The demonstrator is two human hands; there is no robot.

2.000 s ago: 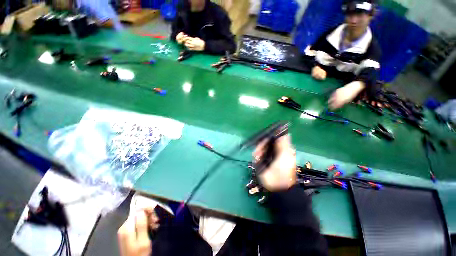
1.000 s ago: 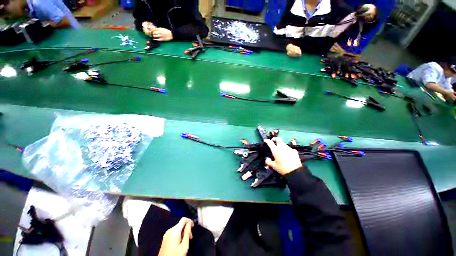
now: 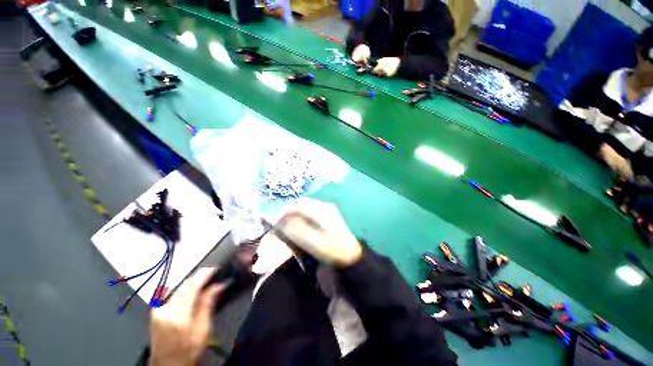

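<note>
My left hand (image 3: 187, 314) is at the lower left over my lap, closed around a dark, blurred clamp (image 3: 233, 275). My right hand (image 3: 318, 232) is just right of it, near the bench edge, with fingers bent and blurred; what it holds, if anything, cannot be made out. Beyond my hands, small silver pieces (image 3: 288, 174) lie heaped on a clear plastic bag (image 3: 229, 161). A pile of black clamps (image 3: 487, 304) with copper jaw tips lies on the bench at the right.
A white box top (image 3: 200, 221) at left holds several clamp leads (image 3: 163, 218). The green conveyor (image 3: 401, 171) carries spaced leads. Opposite are a person in black (image 3: 415, 36) and another at the right edge. A black tray (image 3: 494, 89) holds silver pieces. Part of another tray shows lower right.
The view has swung left. My right hand has left the clamp pile and come to my left hand over the lap. My left hand now holds a dark clamp.
</note>
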